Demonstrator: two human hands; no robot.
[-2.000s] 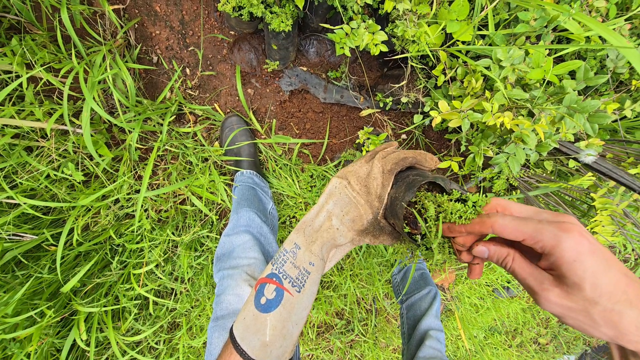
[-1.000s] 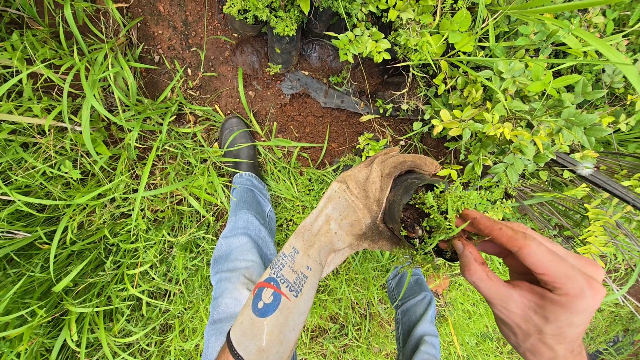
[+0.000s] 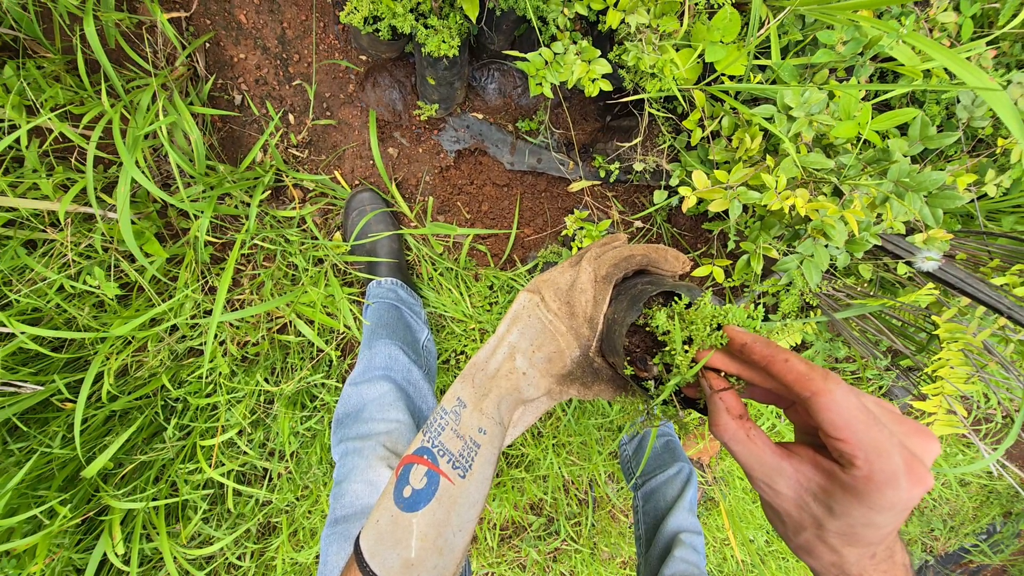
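My left hand (image 3: 592, 320), in a long leather work glove with printing on its cuff, is wrapped around a black plastic nursery bag (image 3: 628, 308). Dark soil (image 3: 642, 346) and a small-leaved green plant (image 3: 684, 332) show at the bag's mouth, which faces right. My bare right hand (image 3: 808, 440) has its soiled thumb and forefinger pinched together at the plant's right edge, on what look like thin stems. The glove hides most of the bag.
More potted plants in black bags (image 3: 442, 76) stand at the top on reddish soil. A torn black plastic strip (image 3: 512, 152) lies below them. Leafy shrubs (image 3: 864, 152) fill the upper right, near dark stalks (image 3: 952, 276). Tall grass (image 3: 160, 360) grows left, beside a dark boot (image 3: 374, 236).
Two seconds ago my right hand was a little right of the plant; one second ago it had moved left and down to it, and it remains there. My left hand still holds the bag.
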